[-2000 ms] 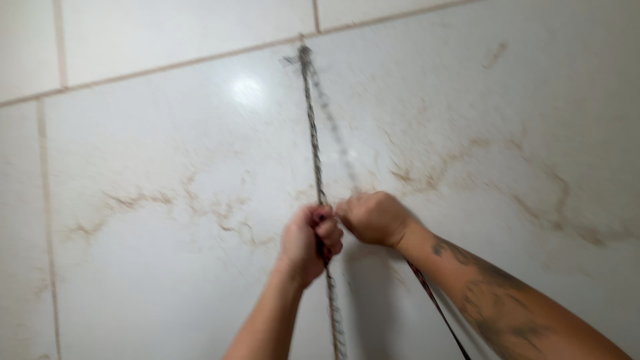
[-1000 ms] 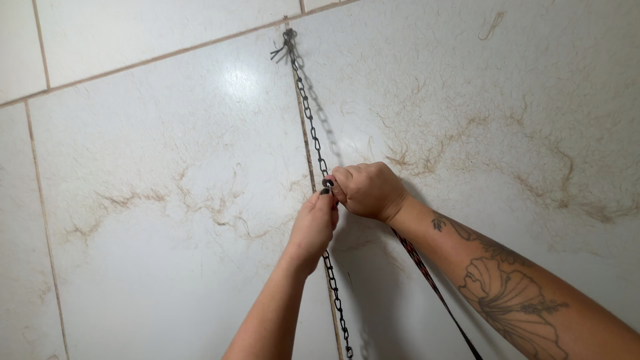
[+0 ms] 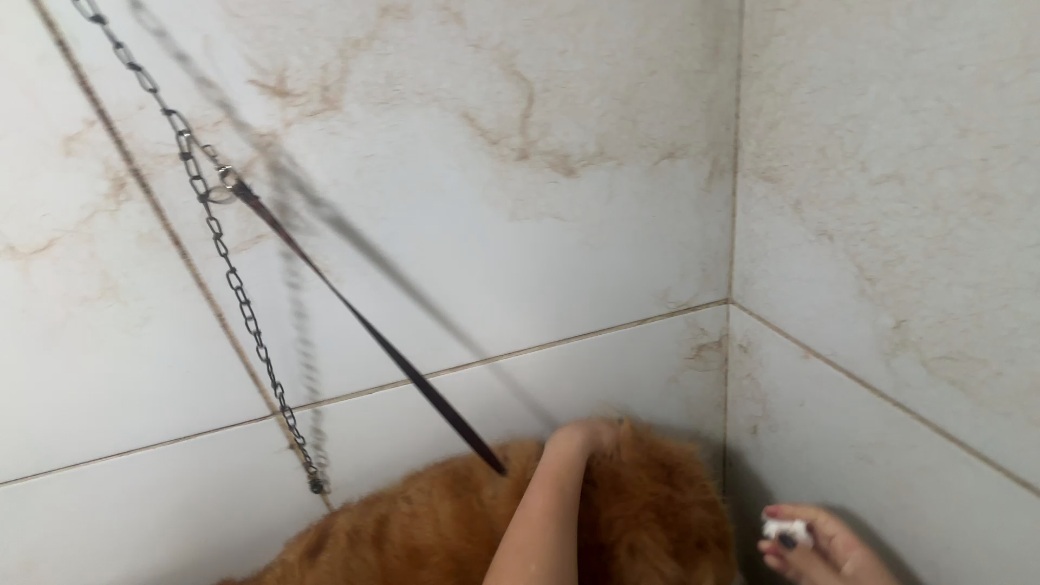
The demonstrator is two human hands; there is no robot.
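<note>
An orange-furred animal (image 3: 422, 520), perhaps a dog, fills the bottom middle of the view. My left hand (image 3: 603, 437) lies on its fur near the head end, the fingers partly hidden, so whether they grip anything is unclear. At the lower right, my right hand (image 3: 821, 544) pinches a small white wad (image 3: 786, 532) between its fingers, apart from the animal. A dark leash (image 3: 366, 325) runs taut from a metal clasp (image 3: 227, 177) on a hanging metal chain (image 3: 236, 280) down to the animal's back or neck; its lower attachment is not clear.
Marbled wall tiles (image 3: 528, 244) stand behind the animal and meet a second tiled wall (image 3: 886, 244) at a corner on the right. The chain's loose end hangs against the wall at left, above the animal's back.
My hands have left the chain; the left is now on the animal and the right holds a white wad. The leash now hangs from the chain. The view has swung toward the corner.
</note>
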